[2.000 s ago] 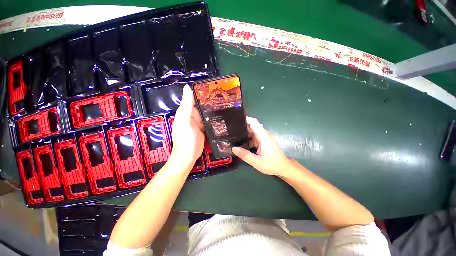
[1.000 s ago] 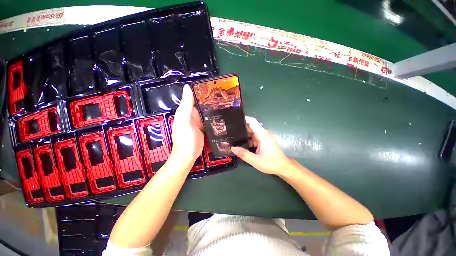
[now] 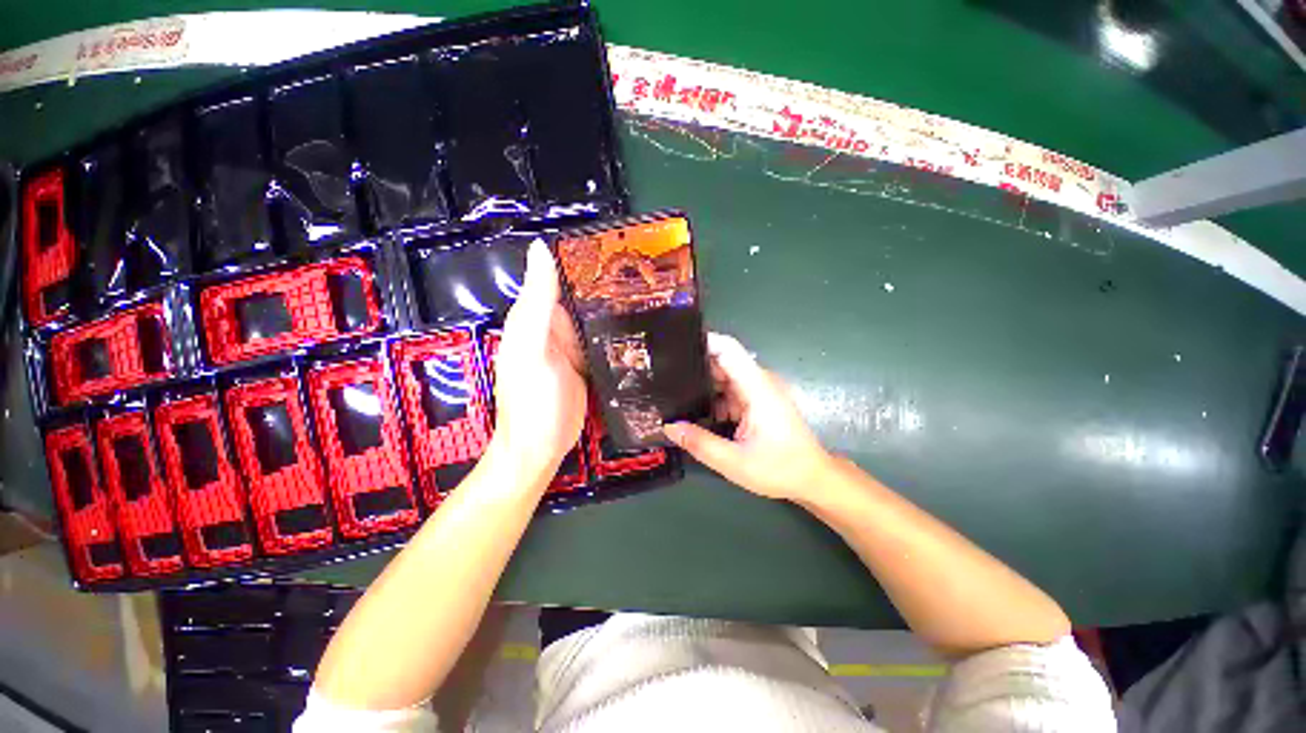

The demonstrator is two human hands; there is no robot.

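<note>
A dark smartphone with a lit screen is held upright over the right edge of a black blister tray. The screen shows an orange picture at the top and dark areas with small images below. My left hand holds the phone's left side, thumb along the edge. My right hand holds its lower right side, thumb on the lower screen. Red plastic housings lie in the tray's front row, with a few more in the middle row and at the far left. The phone and my hands hide some pockets.
The tray lies on a dark green bench. A white strip with red lettering divides it from the green conveyor. A grey bar reaches in from the right. A dark object lies at the right edge. Another black tray is below the bench.
The content on the phone's screen has shifted slightly. A red item at the upper right of the conveyor has gone from view, and a bright reflection shows there. My hands have barely moved.
</note>
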